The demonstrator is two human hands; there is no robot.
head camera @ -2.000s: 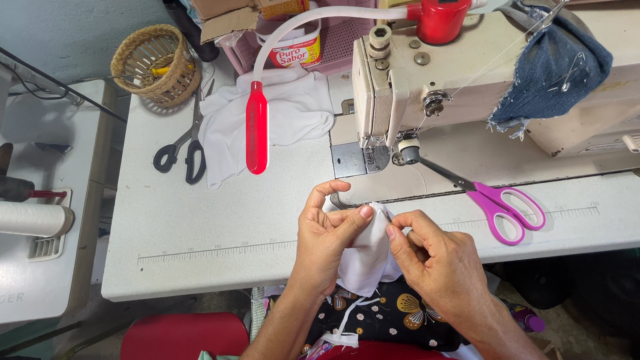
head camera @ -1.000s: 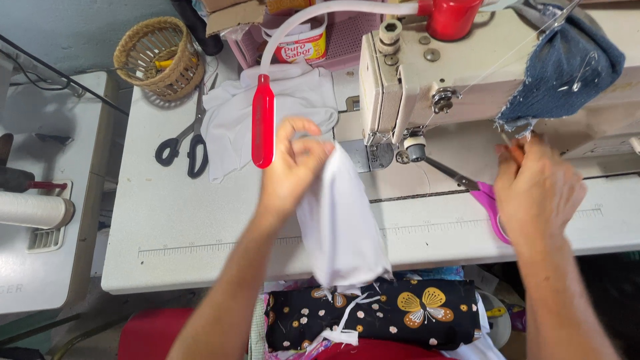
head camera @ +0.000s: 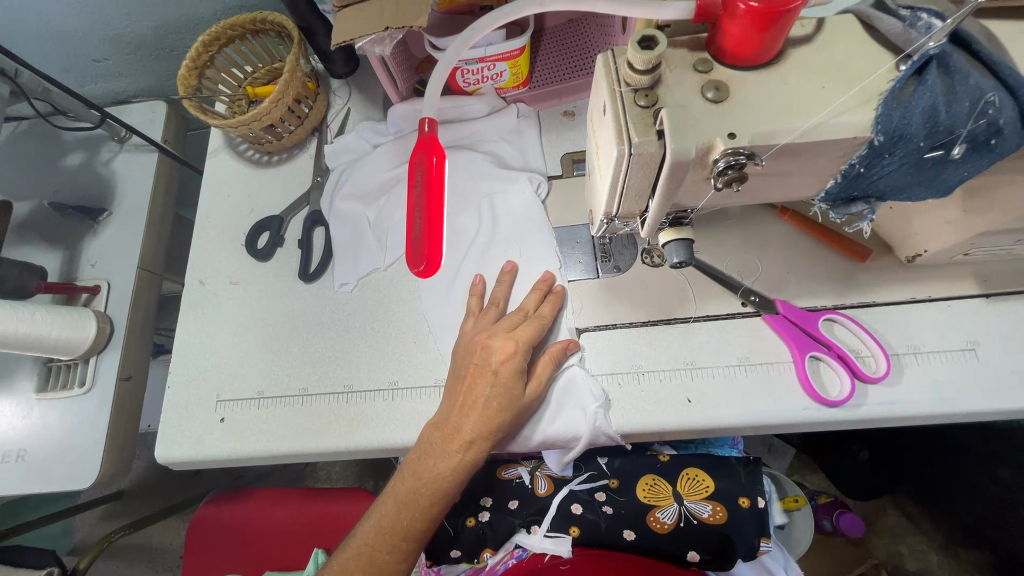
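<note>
My left hand (head camera: 504, 360) lies flat, palm down and fingers apart, on a white fabric piece (head camera: 500, 232) spread on the sewing table left of the machine's needle plate. The fabric's lower end hangs at the table's front edge. More white cloth (head camera: 368, 176) lies behind it, under the red lamp (head camera: 426, 200) on a white flexible neck. My right hand is out of view. The sewing machine (head camera: 720, 120) stands to the right, with a frayed denim scrap (head camera: 944, 120) draped on it and a safety pin in the scrap.
Purple-handled scissors (head camera: 824, 344) rest right of the presser foot. Black-handled scissors (head camera: 296, 232) lie to the left, near a wicker basket (head camera: 256, 80). A plastic tub (head camera: 492, 68) stands behind. Butterfly-print fabric (head camera: 600, 508) is below the table edge. An orange stick (head camera: 824, 234) lies behind the machine head.
My left hand has lowered the white piece from the air onto the table. My right hand, near the denim scrap a second ago, has left the view.
</note>
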